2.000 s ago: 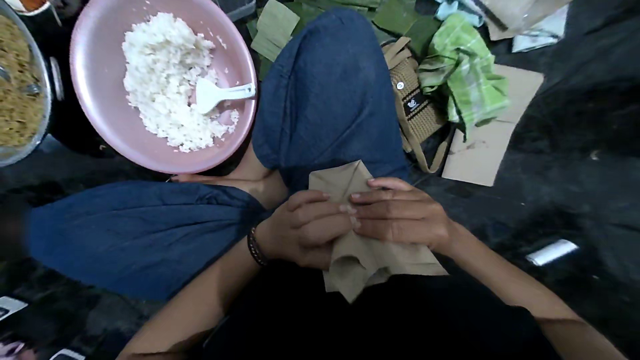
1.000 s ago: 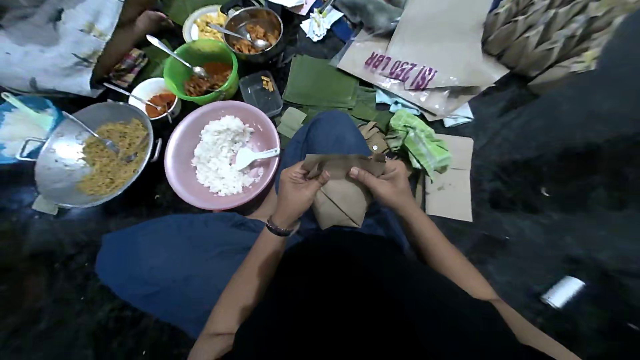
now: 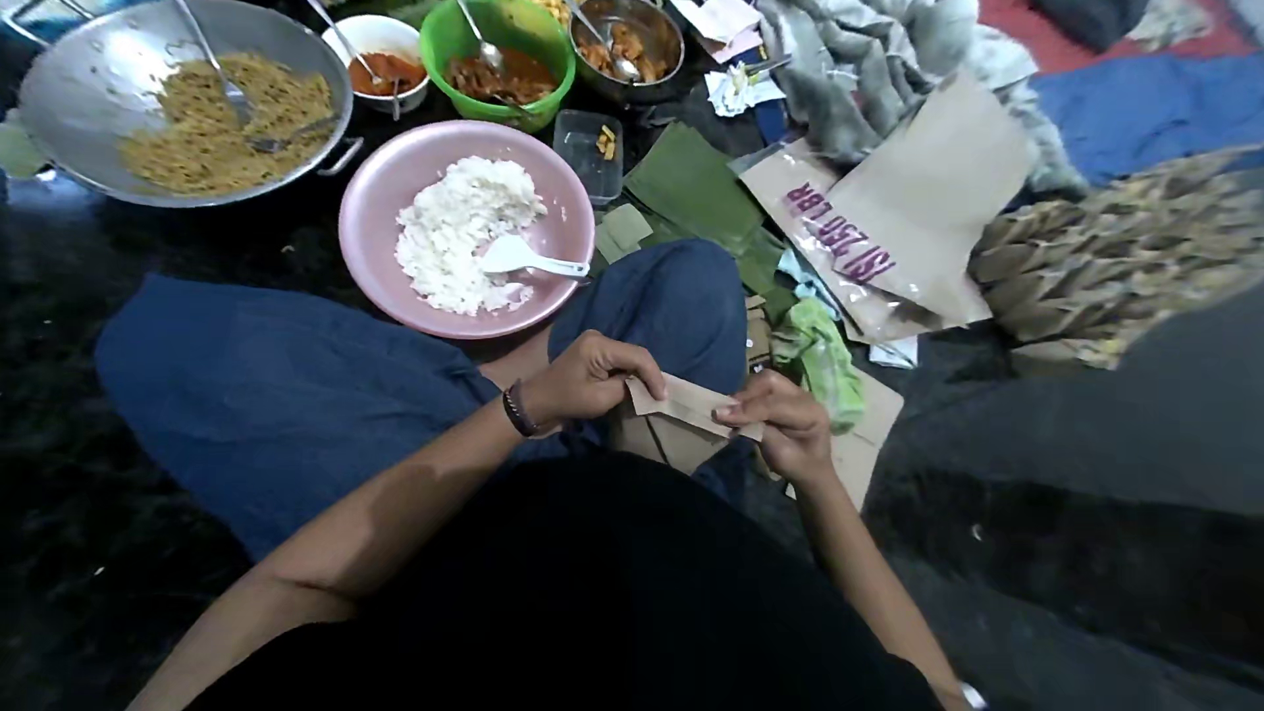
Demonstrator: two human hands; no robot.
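Between my hands, over my lap, is a brown paper packet whose top edge is folded into a flat strip. My left hand pinches the left end of that strip between thumb and fingers. At its right end, my right hand grips the strip, thumb on top. The lower part of the packet hangs down between the hands, with a dark line or crease across it. A pink basin of white rice stands beyond my left hand, and a white rice paddle rests in it.
A metal wok of noodles, a white bowl, a green bowl and a metal bowl stand beyond. Cut banana leaves, brown paper sheets, a green cloth and stacked brown packets lie rightward.
Two seconds ago both hands lay over the packet; now they hold the ends of its folded edge, apart from each other. The view has shifted widely.
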